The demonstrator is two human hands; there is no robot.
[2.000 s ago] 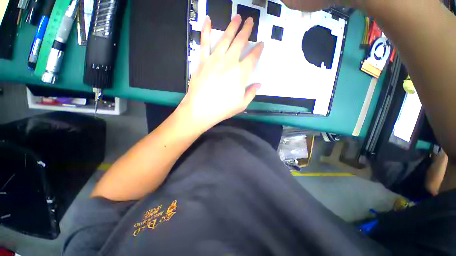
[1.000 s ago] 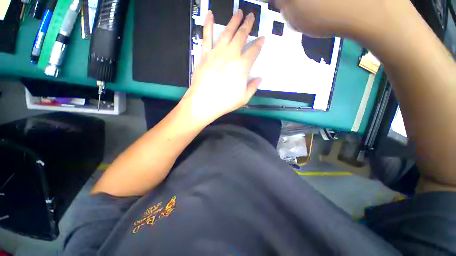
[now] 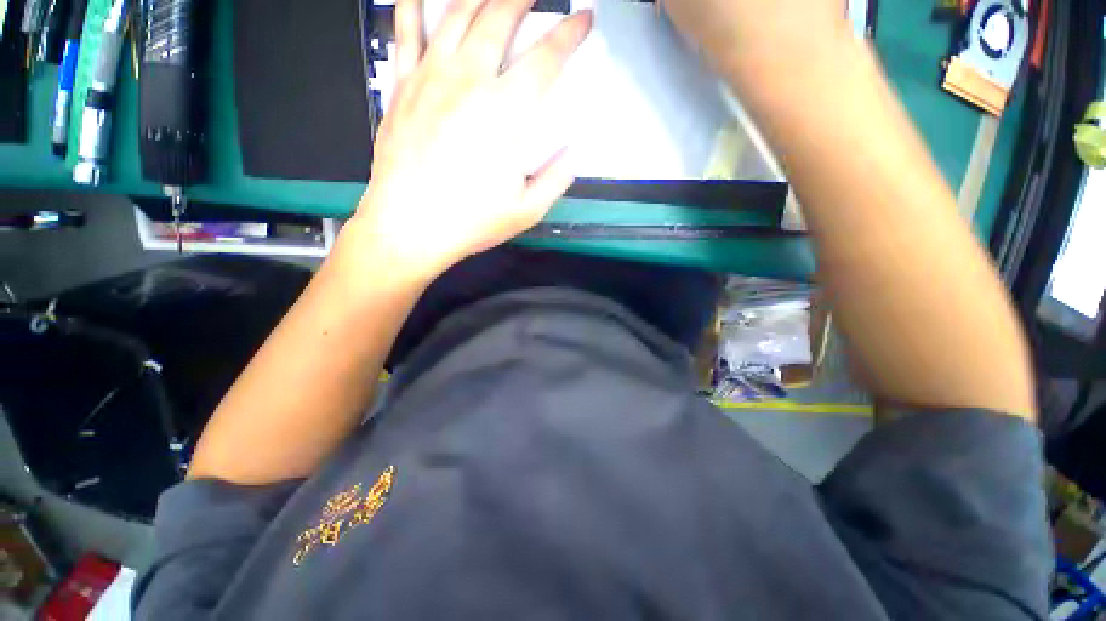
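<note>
The laptop base housing (image 3: 691, 227) lies on the green mat, cut off by the top edge. Its white backing sheet (image 3: 643, 134) shows between my arms. My left hand (image 3: 467, 134) lies flat on the housing's left part, fingers spread, some fingertips near or past the top edge; it holds nothing visible. My right hand (image 3: 758, 24) is over the housing's upper right and cut off by the top edge; its fingers are out of the picture, so what it holds cannot be told.
An electric screwdriver (image 3: 170, 97) and pens (image 3: 95, 115) lie at the left, beside a flat black pad (image 3: 303, 97). A cooling fan (image 3: 995, 36) lies at the upper right, near a device with a white panel (image 3: 1079, 249). The green mat's edge (image 3: 752, 252) is nearest me.
The view has shifted, so the bench sits higher and the screwdriver further left. The fan shows again. My right forearm has swung inward over the housing's right side. My left hand stays on the housing.
</note>
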